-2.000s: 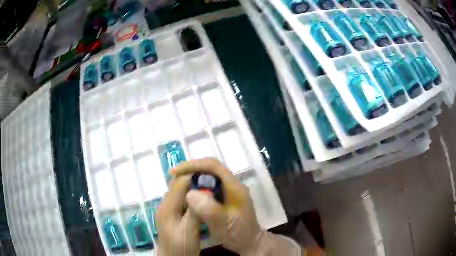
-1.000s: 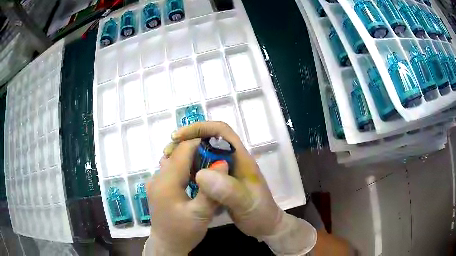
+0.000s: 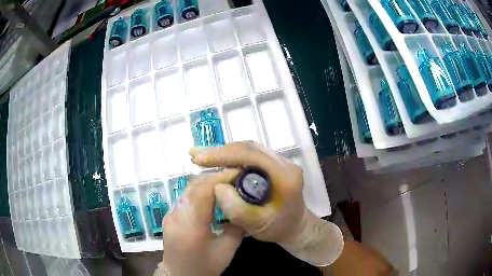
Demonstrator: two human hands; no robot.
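My gloved right hand [image 3: 270,188] grips a unit [image 3: 253,185] held end-on, its dark ring and pale centre facing me. My gloved left hand [image 3: 202,223] is closed against the unit's other side, its fingertips partly hidden by my right thumb. The unit's body is hidden between my hands. Below them lies a white compartment tray [image 3: 144,102]. A teal unit [image 3: 207,129] lies in a pocket just beyond my right fingers. More teal units lie in the tray's near row [image 3: 129,218] and its far row [image 3: 164,14].
Stacked trays filled with teal units [image 3: 437,81] rise at the right, their corners jutting over the grey floor [image 3: 431,215]. An unfilled white tray [image 3: 40,156] lies at the left. Green mat [image 3: 86,129] shows between the trays. Cluttered items are at the far left.
My view has shifted, with the tray lower in the picture two seconds ago. Since one second ago my hands have moved slightly right and nearer, and the held unit's end has turned towards me.
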